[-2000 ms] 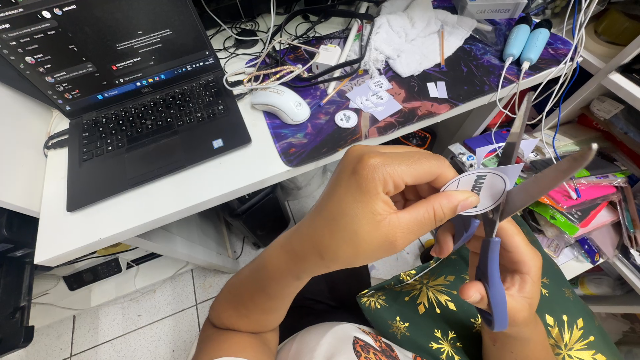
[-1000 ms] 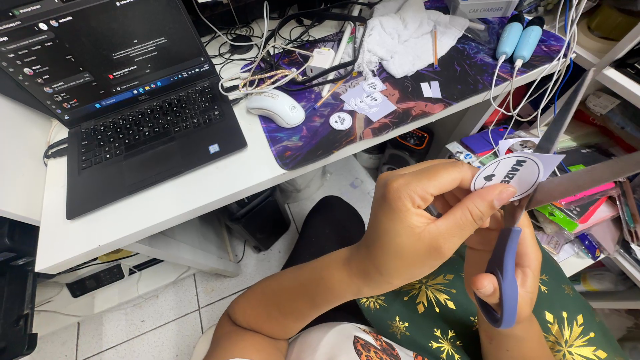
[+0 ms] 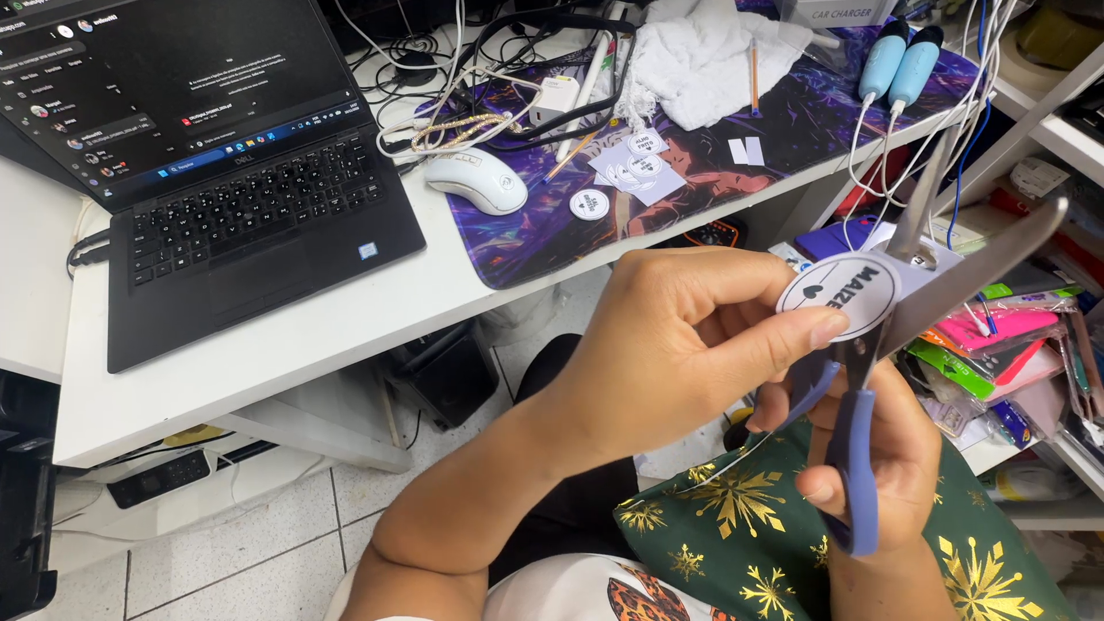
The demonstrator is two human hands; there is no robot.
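My left hand (image 3: pixel 690 354) pinches a round white paper label (image 3: pixel 841 297) with black lettering between thumb and fingers. In my right hand (image 3: pixel 888 457) is a pair of scissors (image 3: pixel 858 431) with blue-purple handles, its metal blades parted. The blades are at the label's right edge, where surplus white paper (image 3: pixel 931 254) still joins or lies behind it; which one I cannot tell. On the patterned desk mat lie a cut round label (image 3: pixel 589 204), overlapping printed paper pieces (image 3: pixel 660 185) and two small white strips (image 3: pixel 746 151).
A laptop (image 3: pixel 259 207) and a white mouse (image 3: pixel 476 181) stand on the white desk (image 3: pixel 345 336). Cables, a white cloth (image 3: pixel 707 65) and pencils lie behind. A green cushion with gold snowflakes (image 3: pixel 733 500) is below my hands. Shelves with colourful packets (image 3: pixel 992 336) stand at right.
The scissors' blades have shifted and turned against the label's edge. My left hand keeps its pinch on the label. The loose papers on the mat have not moved.
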